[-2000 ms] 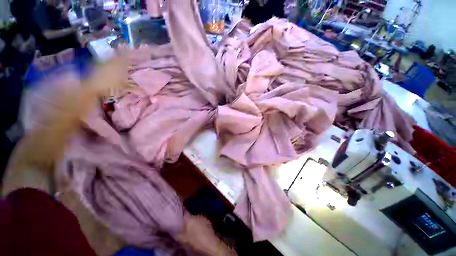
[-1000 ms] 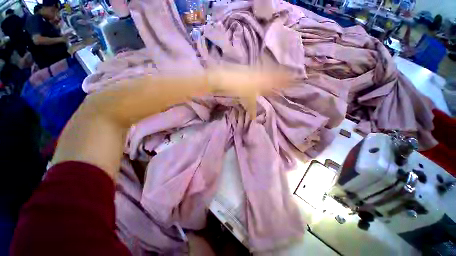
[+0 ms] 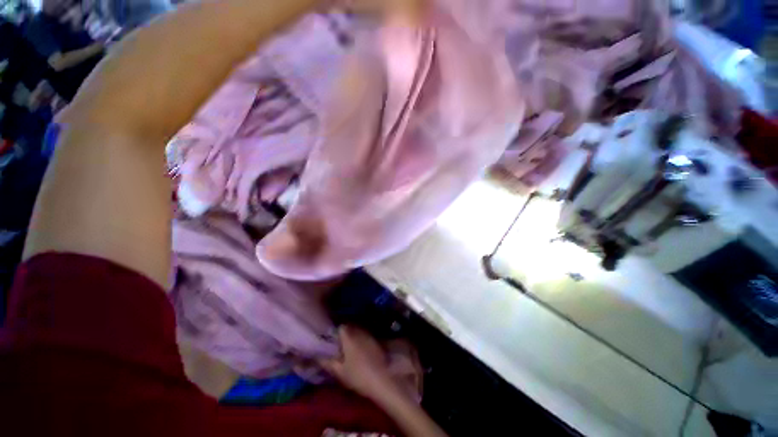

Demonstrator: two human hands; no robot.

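My left arm in a maroon sleeve reaches across the view. My left hand is blurred and partly cut off at the top edge, with a raised piece of dusty-pink cloth hanging from it. My right hand is low in front of me, below the table edge, closed on the end of pink cloth gathered over my lap. The presser foot area glows under the lamp, with no cloth under it. The garment pile lies at the far side.
The white sewing machine head with its dark control panel stands at the right. The white table has a chipped front edge. Red material is behind the machine. A person's arm shows at upper left.
My left hand has moved from over the middle of the pile up to the top edge, and cloth is lifted with it. The strip hanging over the front table edge has left that spot.
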